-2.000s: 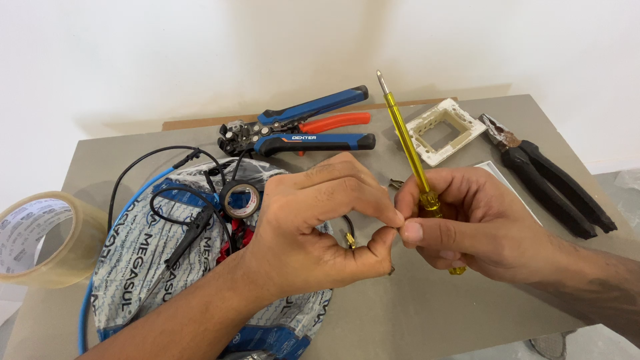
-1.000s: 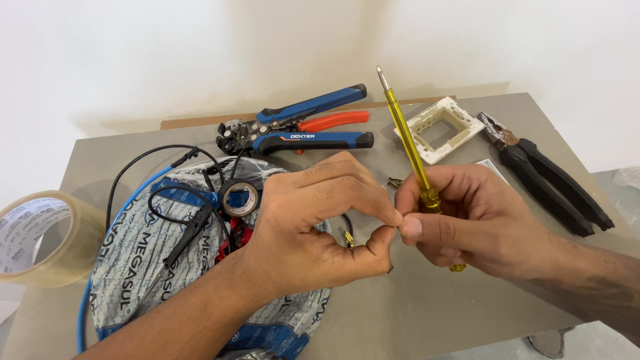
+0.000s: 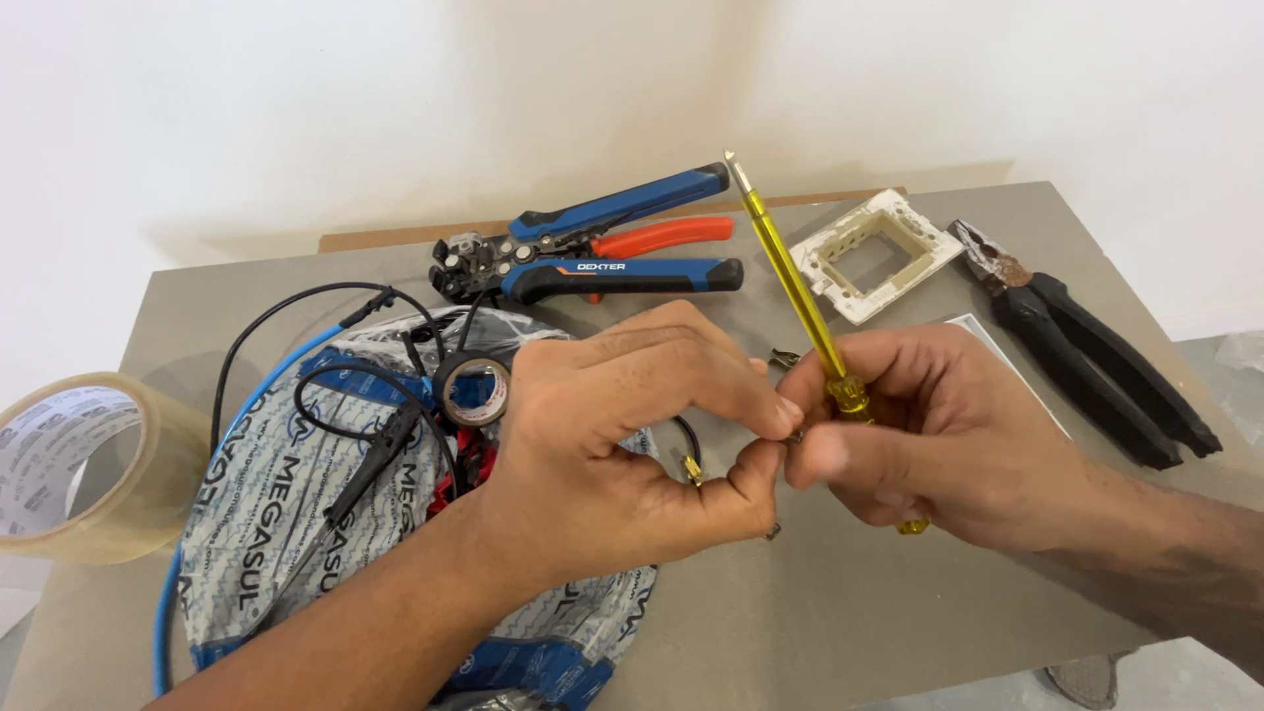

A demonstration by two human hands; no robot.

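Note:
My left hand [image 3: 642, 444] pinches a tiny dark metal part [image 3: 794, 434] between thumb and forefinger, and the fingertips of my right hand [image 3: 918, 434] meet it from the other side. A yellow screwdriver [image 3: 795, 286] is also held in my right hand, its metal tip pointing up and its butt showing below the palm. Behind my left hand, a small brass connector [image 3: 693, 469] on a black cable lies near the wrapped coil. Another small metal piece [image 3: 785, 358] lies behind the fingers of my right hand. Much of the pinched part is hidden by the fingertips.
Wire strippers [image 3: 592, 237], a white-smeared plastic frame [image 3: 874, 257] and black-handled pliers [image 3: 1086, 346] lie along the back of the table [image 3: 770, 612]. At left are a clear tape roll [image 3: 109, 464], a plastic-wrapped coil [image 3: 336, 474], black electrical tape [image 3: 474, 391], blue cable [image 3: 281, 365] and a black test clip [image 3: 375, 459].

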